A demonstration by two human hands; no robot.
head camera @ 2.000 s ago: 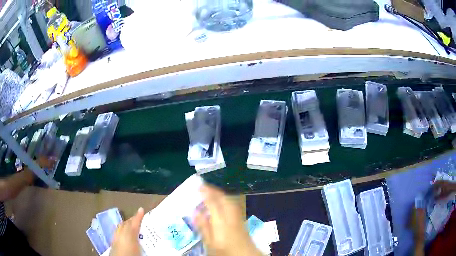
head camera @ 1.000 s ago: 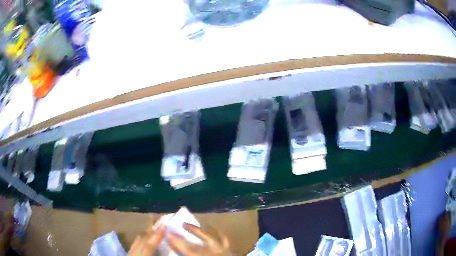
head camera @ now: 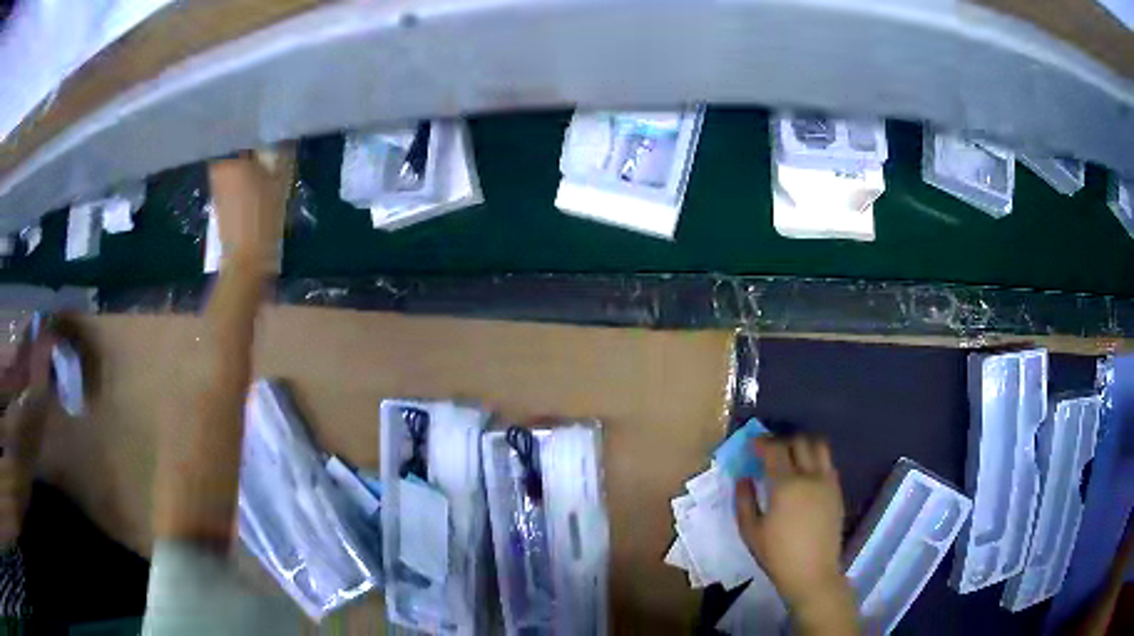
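My left hand (head camera: 246,205) reaches far forward over the green conveyor, on or just above a white pack; its fingertips are blurred near the shelf edge, so its grip is unclear. My right hand (head camera: 796,503) is palm down at a fan of white leaflets (head camera: 711,528), its fingers beside a light-blue flat piece (head camera: 742,450); whether it pinches anything is unclear. Two trays with black coiled cables, one left (head camera: 429,522) and one right (head camera: 547,528), lie on the brown bench. The left one also holds a pale-blue flat piece. Another tray (head camera: 299,509) lies tilted at their left.
Packs (head camera: 631,168) stand spaced along the conveyor (head camera: 522,249), partly hidden by the raised shelf edge (head camera: 560,62). Empty white trays (head camera: 1005,472) lie on the dark mat (head camera: 846,398) at right. Another person's hand (head camera: 31,360) is at the far left.
The view has tipped down towards the bench. My hands, earlier together on a white box, are now apart: the left over the conveyor, the right at the leaflets. The white box is no longer between them.
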